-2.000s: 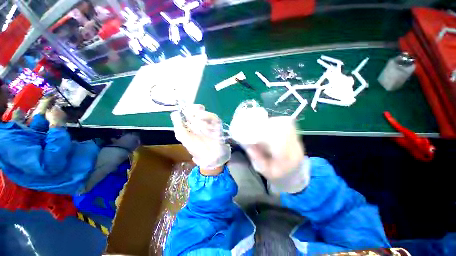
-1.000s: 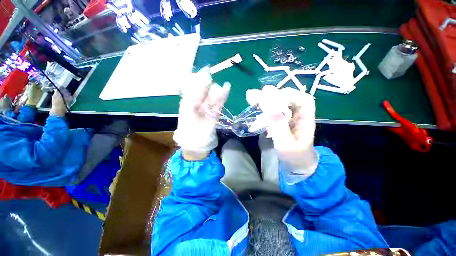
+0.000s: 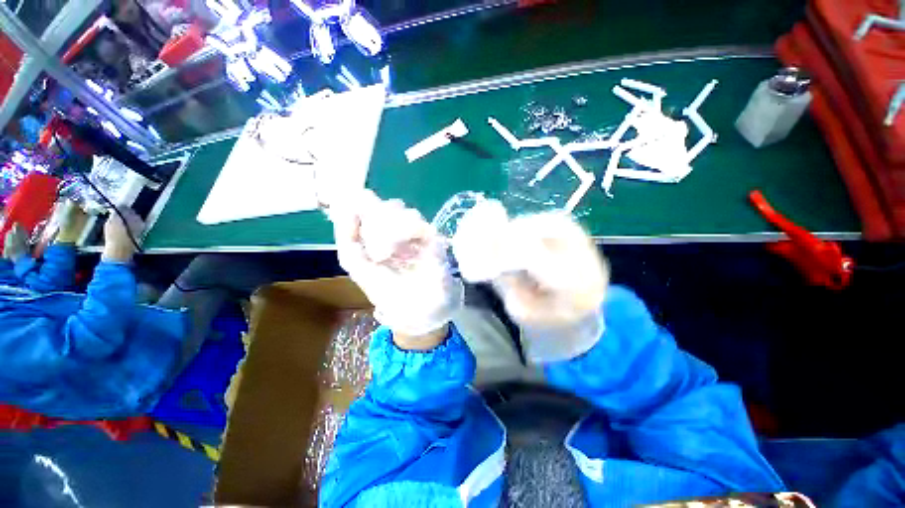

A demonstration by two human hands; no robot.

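A clear looped part (image 3: 458,212) shows between my hands, above the front edge of the bench. My left hand (image 3: 399,266), in a thin white glove, is closed around part of it. My right hand (image 3: 552,276), gloved and blurred, holds a crumpled white cloth (image 3: 480,241) against the clear part. The fingers hide most of the clear part, and glare washes out the gloves.
The green bench (image 3: 447,189) holds a white foam sheet (image 3: 298,169), white strip (image 3: 435,142), white jointed arms (image 3: 566,157), small hardware (image 3: 552,119), a bottle (image 3: 774,107) and a red-handled tool (image 3: 809,246). A carton (image 3: 283,382) stands below. Another person (image 3: 84,327) sits at left.
My hands have come closer together and turned; the clear part, stretched between them a second ago, now shows as a loop above the cloth. The view has shifted slightly.
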